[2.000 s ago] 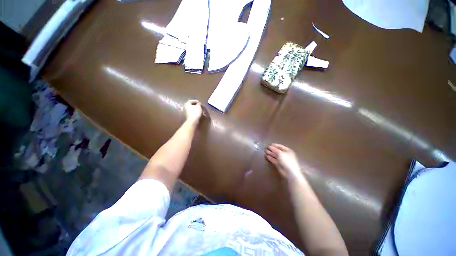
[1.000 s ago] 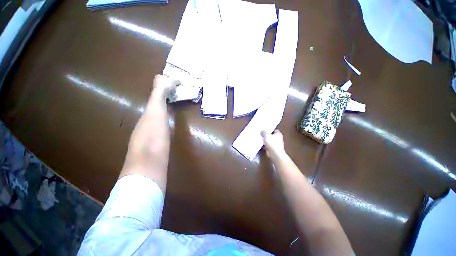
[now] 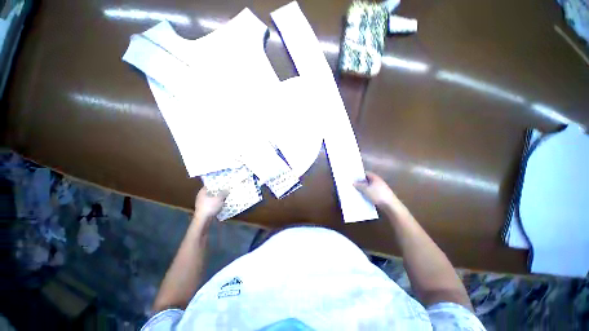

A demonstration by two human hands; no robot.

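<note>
White-topped cut fabric pieces [image 3: 219, 97] lie overlapping on the brown table in front of me. My left hand [image 3: 209, 202] grips the lower corner of a small patterned fabric piece [image 3: 236, 189] at the near left of the group. My right hand [image 3: 374, 189] holds the edge of a long narrow white strip [image 3: 345, 155] near its lower end, at the right of the group. The fingertips under both pieces are hidden. Another narrow piece end [image 3: 282, 181] with a patterned surface sticks out between my hands.
A mottled pattern weight [image 3: 363, 39] lies beyond the strip, with small white scraps [image 3: 403, 25] beside it. A white-topped stack with a curved edge [image 3: 558, 194] lies at the right. Fabric scraps [image 3: 90, 233] cover the floor at left.
Both hands have taken hold of the fabric group, and it has come nearer to my body and turned. The small left piece now shows its patterned surface. The view has shifted.
</note>
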